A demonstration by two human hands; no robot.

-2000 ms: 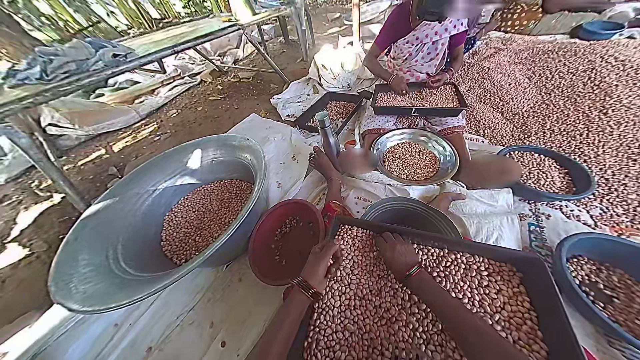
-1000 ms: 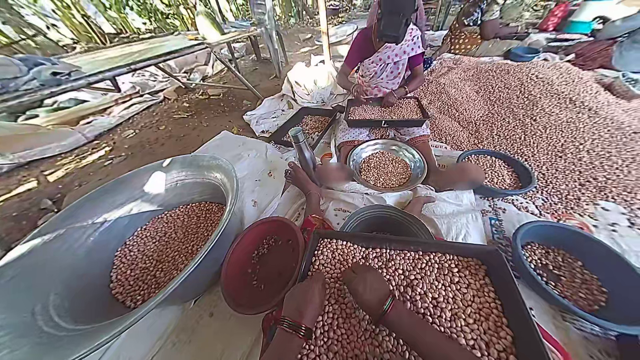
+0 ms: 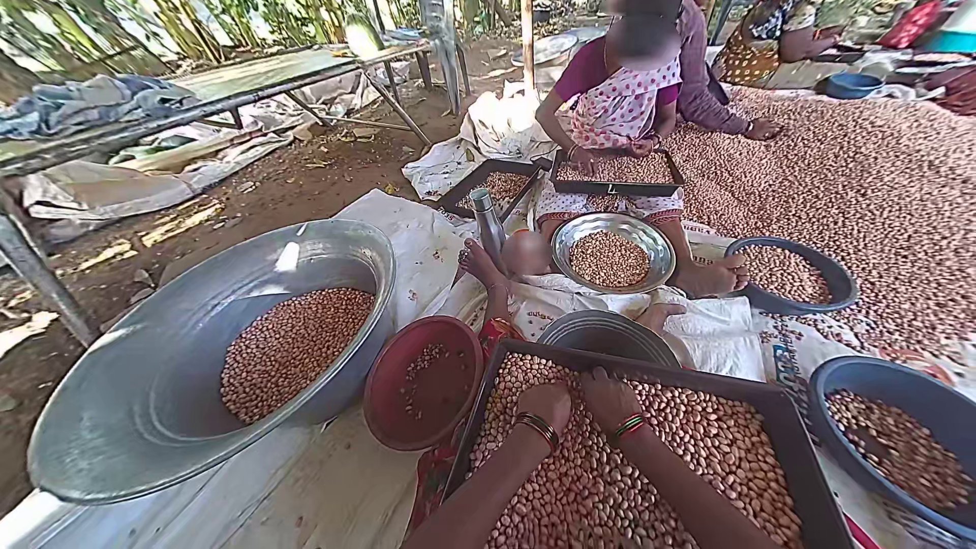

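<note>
A black rectangular tray point(image 3: 808, 465) full of reddish-brown nuts or seeds point(image 3: 686, 435) lies before me. My left hand point(image 3: 546, 404) rests among them near the tray's far left part, fingers bent down and partly hidden. Close beside it, my right hand point(image 3: 610, 400) touches the same layer, its fingertips also hidden. Whether either hand grips any cannot be told. Left of the tray sits a red bowl point(image 3: 381, 389) with a few small pieces in it. A dark grey tub point(image 3: 602, 328) stands just beyond the tray's far edge.
A large metal basin point(image 3: 137, 381) stands left. Blue tubs point(image 3: 846, 293) point(image 3: 900, 381) are at right. Ahead are a steel bowl point(image 3: 663, 252), a metal bottle point(image 3: 488, 225) and a person point(image 3: 625, 99) with another black tray point(image 3: 618, 187). A large heap point(image 3: 839, 168) spreads behind at right.
My left hand has moved from the tray's left edge, two seconds ago, onto the contents beside my right hand. A co-worker's arm now reaches onto the heap.
</note>
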